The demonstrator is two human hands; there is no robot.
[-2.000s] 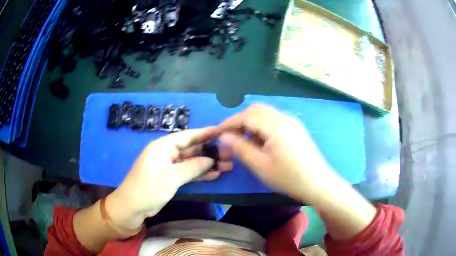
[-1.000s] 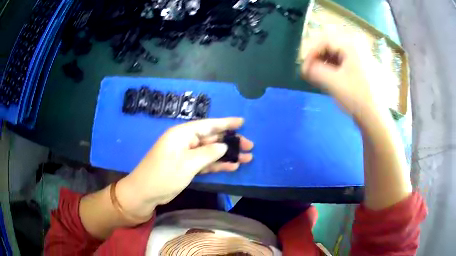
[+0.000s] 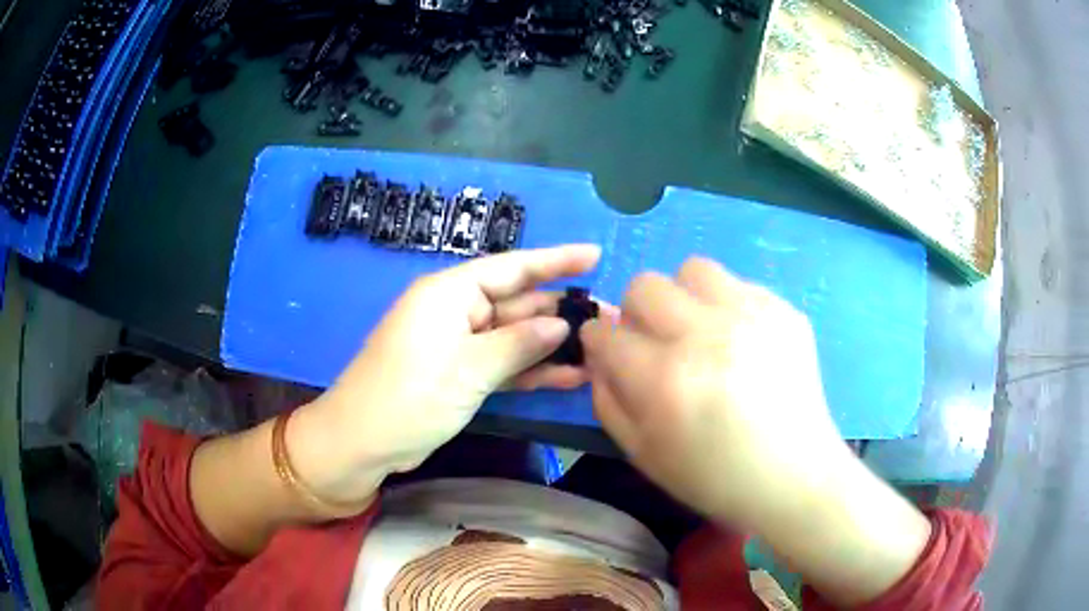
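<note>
My left hand (image 3: 436, 352) holds a black plastic housing (image 3: 577, 325) between thumb and fingers, above the blue sheet (image 3: 740, 275). My right hand (image 3: 711, 376) is against the housing's right side, its thumb and index finger bent and touching it. Whether a small piece is in the right fingertips is hidden. Several black finished units (image 3: 412, 217) stand side by side in a row on the left part of the blue sheet; one has a pale, shiny top.
A heap of loose black parts (image 3: 478, 42) lies beyond the sheet. A shallow cardboard box (image 3: 985, 215) with tiny silvery pieces is at the upper right. Stacked blue sheets with filled rows (image 3: 102, 149) stand at the far left. The green bench top (image 3: 705, 131) shows between them.
My right hand has come back from over the cardboard box to the housing in my left hand. The left hand keeps its hold. The view has shifted slightly.
</note>
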